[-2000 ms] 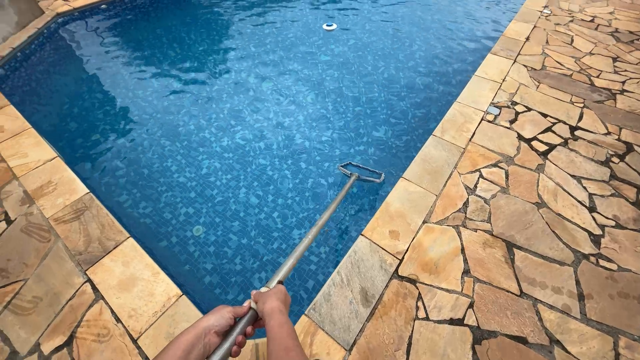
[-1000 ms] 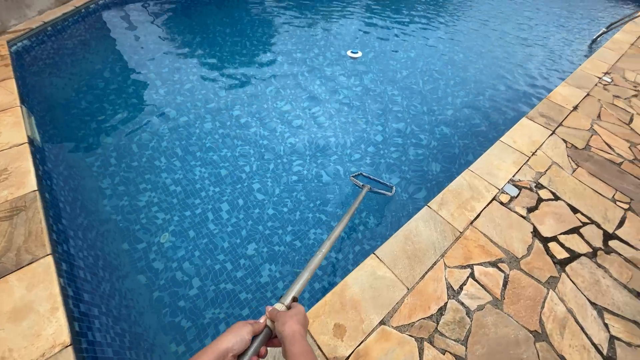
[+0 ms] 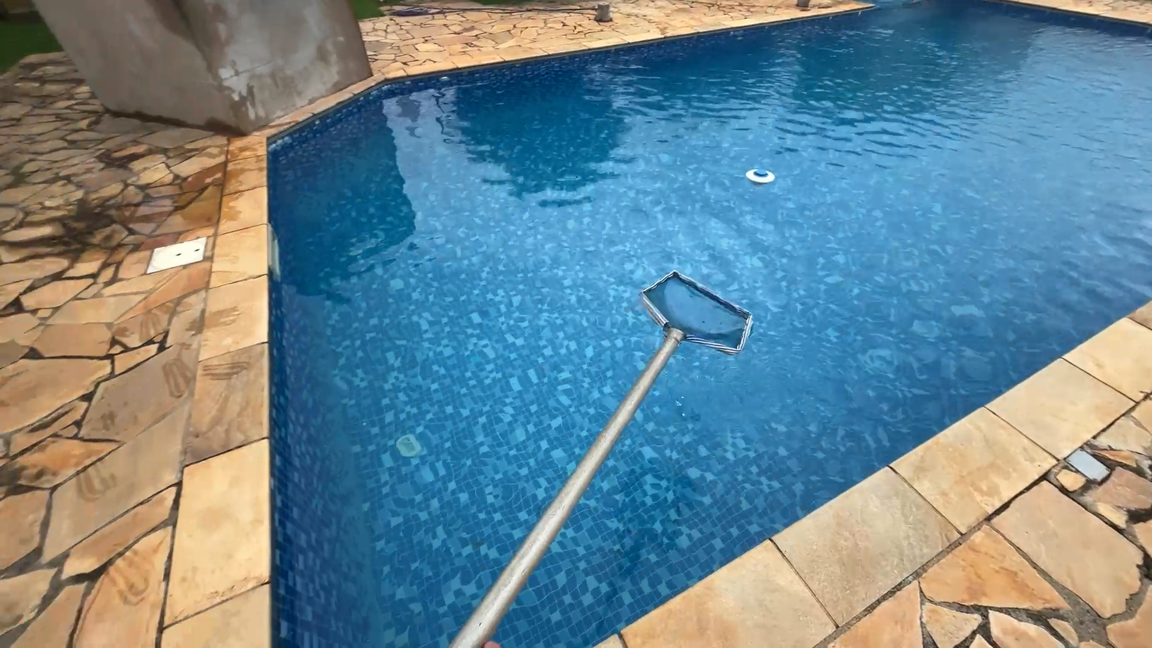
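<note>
A pool skimmer net (image 3: pixel 697 312) with a pale metal frame and blue mesh is at the pool's surface, tilted. Its long metal pole (image 3: pixel 576 481) slants from the bottom edge up to the net. Beside the pole's lower end shows only a fingertip, which seems to belong to my right hand (image 3: pixel 491 644); its grip is out of frame. My left hand is not in view. Beyond the net, a white and blue floating dispenser (image 3: pixel 760 176) rests on the water.
Stone coping (image 3: pixel 864 540) borders the tiled pool, with irregular stone paving (image 3: pixel 81 378) outside it. A white square cover (image 3: pixel 176 256) is set in the left paving. A grey concrete block (image 3: pixel 288 63) stands at the back left corner. A pale round spot (image 3: pixel 408 445) shows under the water.
The net has moved away from the right coping, and its mesh now shows. Both hands, seen gripping the pole before, have nearly left the frame. The view has swung up and left.
</note>
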